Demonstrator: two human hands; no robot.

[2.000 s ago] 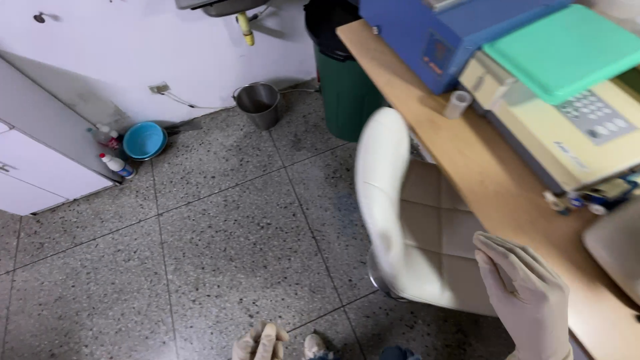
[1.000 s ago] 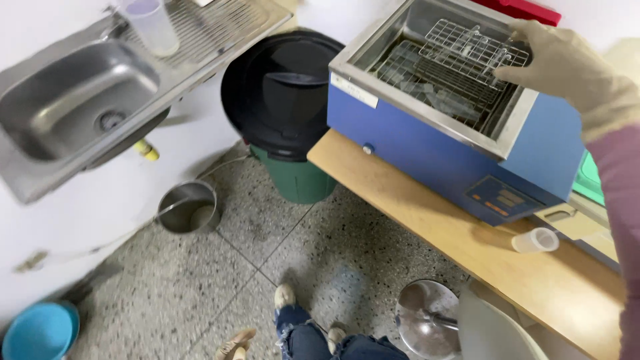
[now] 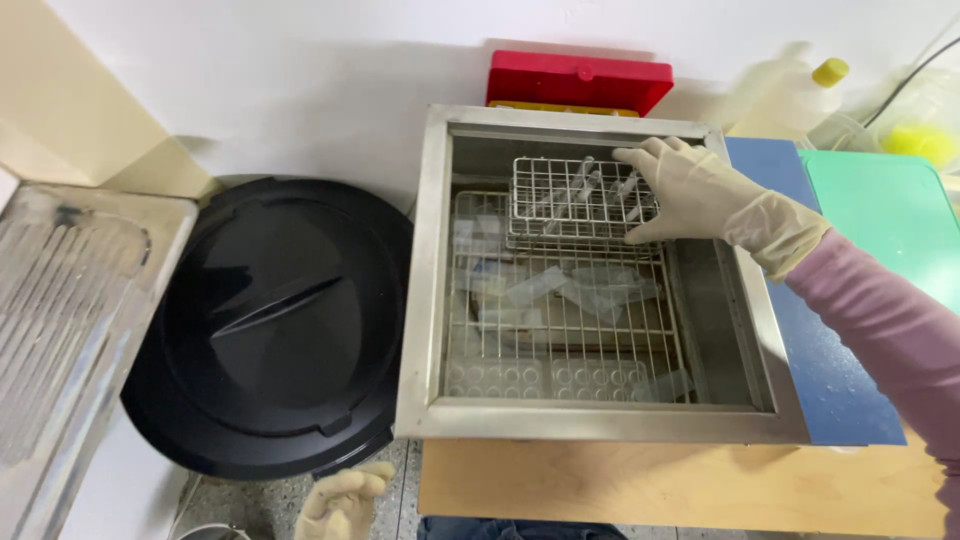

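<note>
My right hand (image 3: 694,187), in a pale latex glove, reaches over the right wall of an open steel water bath (image 3: 416,300). Its thumb and fingers spread around the right end of a wire test tube rack (image 3: 555,166); whether they grip it cannot be told. Several glass tubes lie tilted in the rack. Beneath it in the bath are a wire grid (image 3: 592,330), clear well plates (image 3: 495,377) and pieces of translucent film (image 3: 607,292). My left hand (image 3: 345,499), gloved too, is low in the view beside the black lid (image 3: 277,315), fingers curled, nothing visible in it.
A steel sink drainboard (image 3: 67,300) stands at the left, beside the black-lidded bin. Behind the bath are an open red box (image 3: 581,81) and a yellow-capped bottle (image 3: 799,97). A green tray (image 3: 892,217) lies right. The wooden bench (image 3: 637,480) has its front edge below the bath.
The view has swung from the floor and chair to the bath. My right hand was low over the bench two seconds ago; it was over the bath at the rack one second ago and remains there.
</note>
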